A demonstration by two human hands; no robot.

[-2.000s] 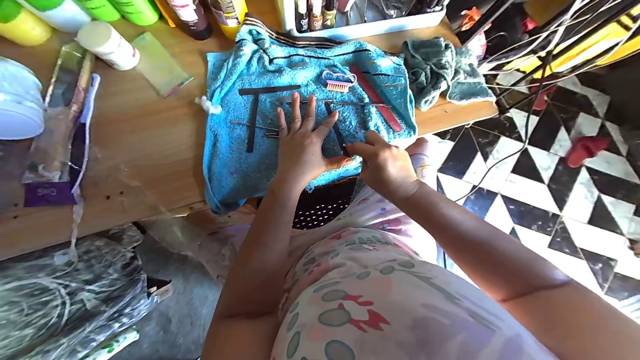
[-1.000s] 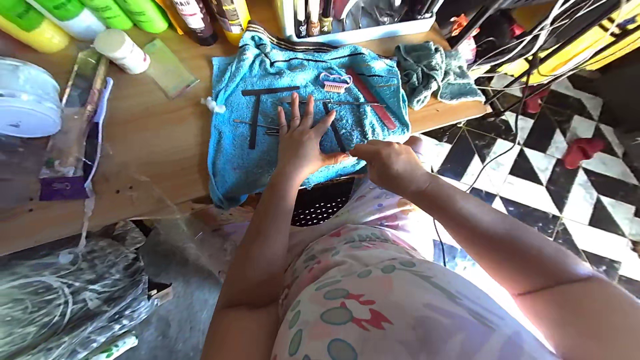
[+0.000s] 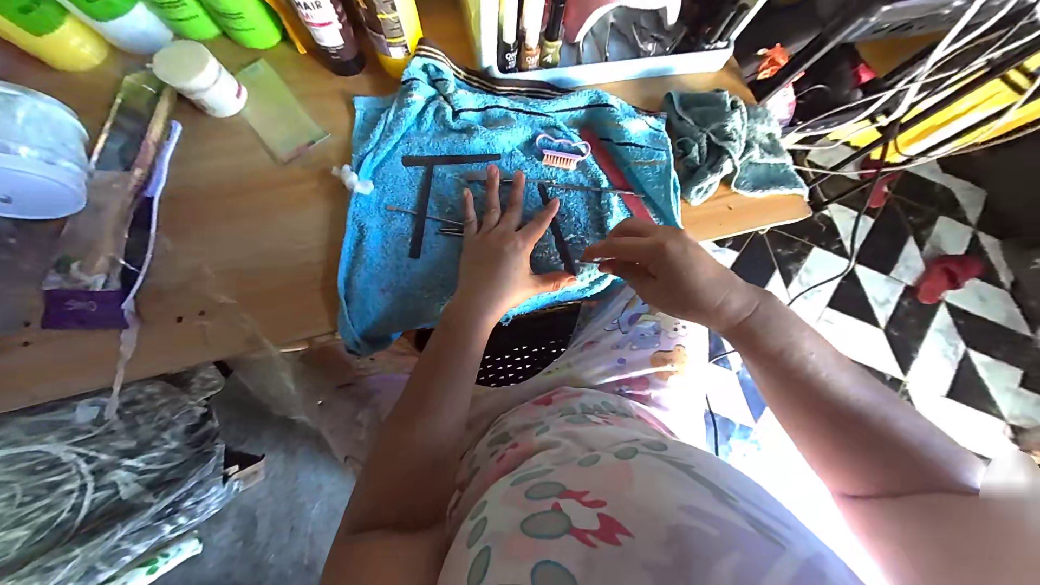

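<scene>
My left hand (image 3: 504, 248) lies with spread fingers on a blue terry towel (image 3: 382, 268), over some thin metal tools. My right hand (image 3: 662, 264) pinches a small thin tool (image 3: 588, 261) near the left thumb; its kind cannot be told. A dark nail file (image 3: 559, 231) lies between the hands. Two more dark strips, one across (image 3: 452, 160) and one upright (image 3: 421, 213), rest left of my left hand. Above right are a small nail brush (image 3: 563, 152), a red nail file (image 3: 615, 175) and a slim metal tool (image 3: 597, 189).
A dark green cloth (image 3: 723, 146) lies right of the towel. Behind stands a white tray (image 3: 609, 71) with polish bottles. Bottles, a white jar (image 3: 199, 77), a tub (image 3: 36, 154) and plastic packets occupy the table's left. Cables (image 3: 918, 81) hang at the right.
My right hand has shifted slightly away from the left thumb, and a gap with the dark file now shows between them. My left hand stays spread on the towel.
</scene>
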